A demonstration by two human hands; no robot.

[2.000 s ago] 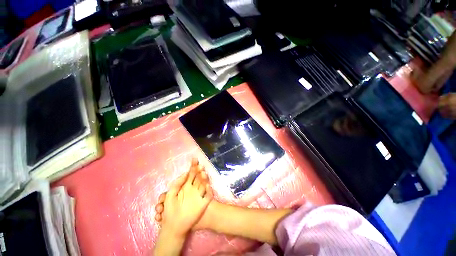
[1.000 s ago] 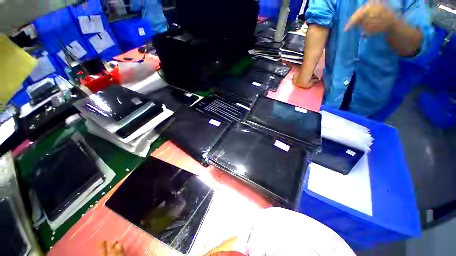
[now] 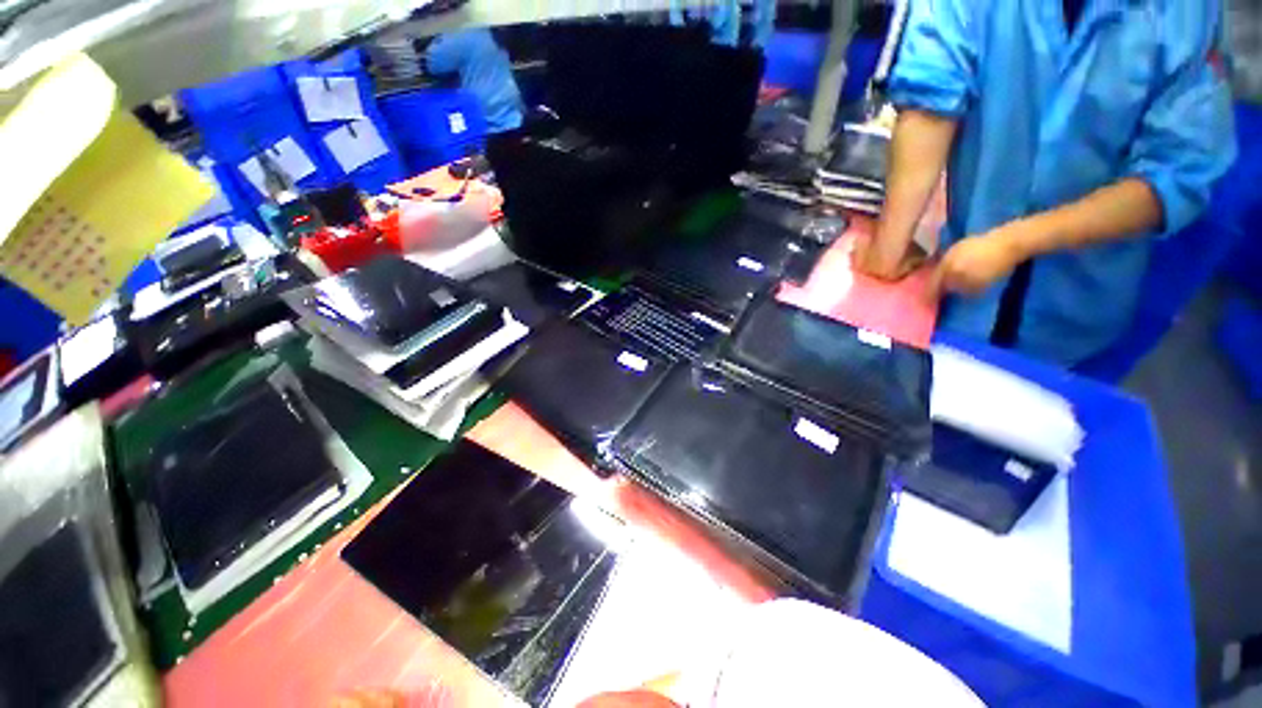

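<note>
A glossy black tablet or screen panel (image 3: 464, 546) lies flat on the pink mat (image 3: 263, 643) in front of me, with lamp glare on its right part. Bare skin of my right wrist or forearm (image 3: 634, 696) shows at the bottom edge beside my pale sleeve (image 3: 837, 667); the right hand itself is not clearly seen. A blurred bit of fingers shows at the bottom edge left of the panel. I cannot tell which hand it belongs to. No hand is seen touching the panel.
Bagged black units (image 3: 754, 463) with white labels lie right of the panel, beside a blue bin (image 3: 1128, 553). A mixed stack (image 3: 401, 325) and a wrapped unit (image 3: 242, 477) are on the green mat. A person in blue (image 3: 1066, 180) stands behind; a yellow tag (image 3: 104, 208) hangs upper left.
The view has swung right and up since the first frame, so my hands have dropped almost out of the picture. The other person's raised hand has come down to the bench.
</note>
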